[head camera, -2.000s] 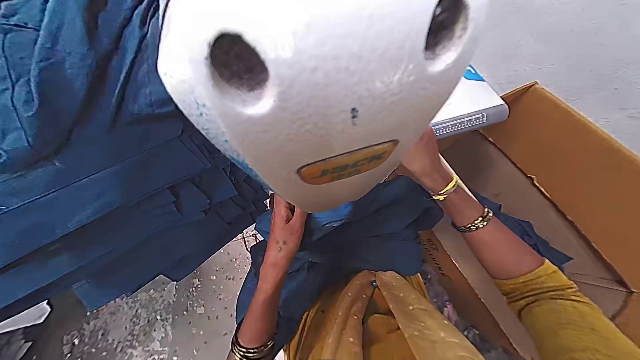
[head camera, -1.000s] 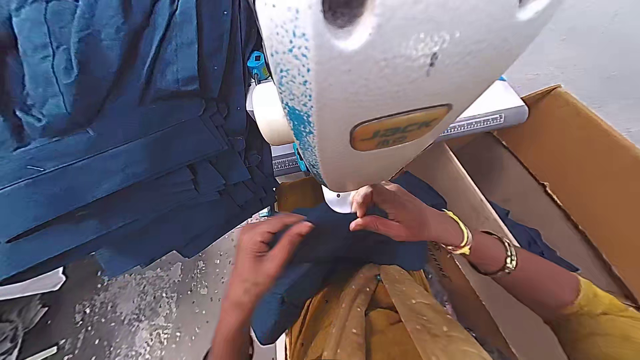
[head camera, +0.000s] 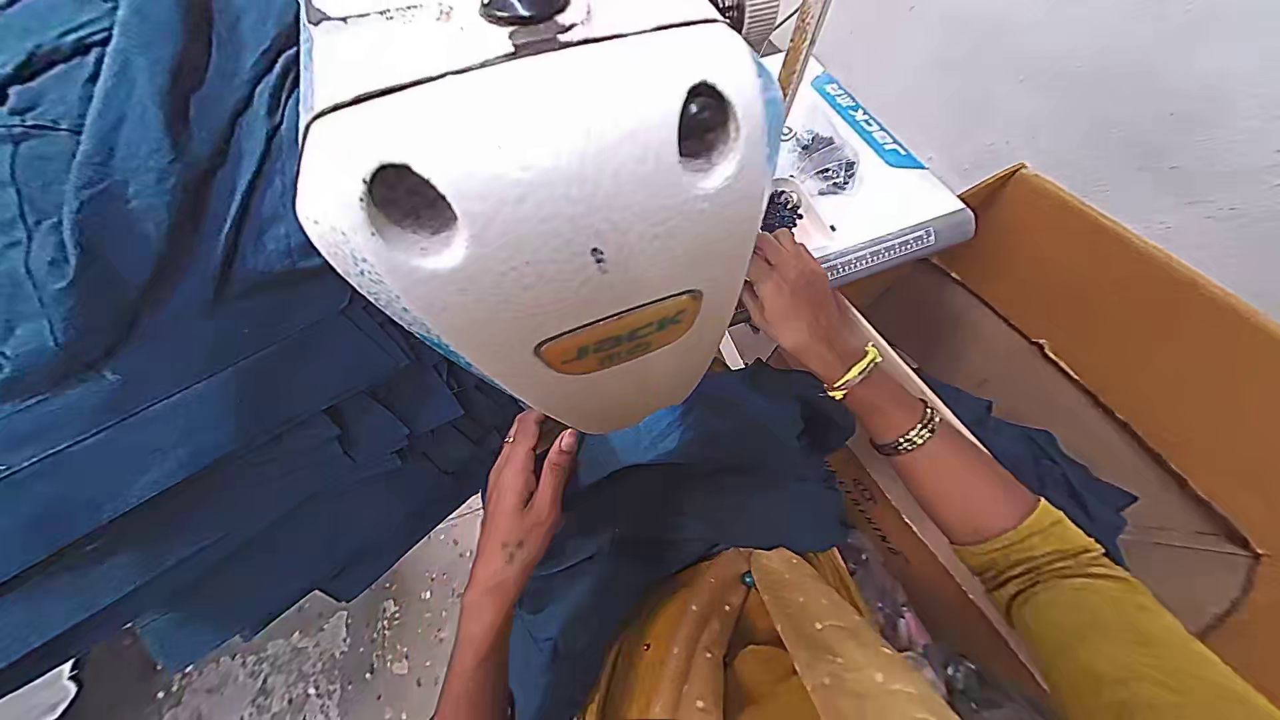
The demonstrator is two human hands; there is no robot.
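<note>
The white head of a Jack sewing machine [head camera: 560,200] fills the upper middle and hides the needle area. Dark blue fabric [head camera: 700,480] lies below it and hangs over the lap. My left hand [head camera: 525,480] is at the machine's lower left edge beside that fabric, its fingertips partly hidden; whether it grips the cloth cannot be told. My right hand [head camera: 795,300], with bracelets at the wrist, reaches to the machine's right side, next to a small tray of dark small parts [head camera: 783,212]. Its fingertips are partly hidden, so a hold on anything cannot be made out.
Stacked dark blue fabric pieces [head camera: 200,450] spread over the left. On the white machine bed [head camera: 880,210] at the right lies a clear plastic bag of dark small parts [head camera: 826,160]. A large cardboard box [head camera: 1110,270] stands at the right, with blue cloth [head camera: 1040,470] inside.
My right hand has gone from the cloth below the machine head up to the small tray at its right. My left hand has moved to the head's lower left edge. The view has shifted.
</note>
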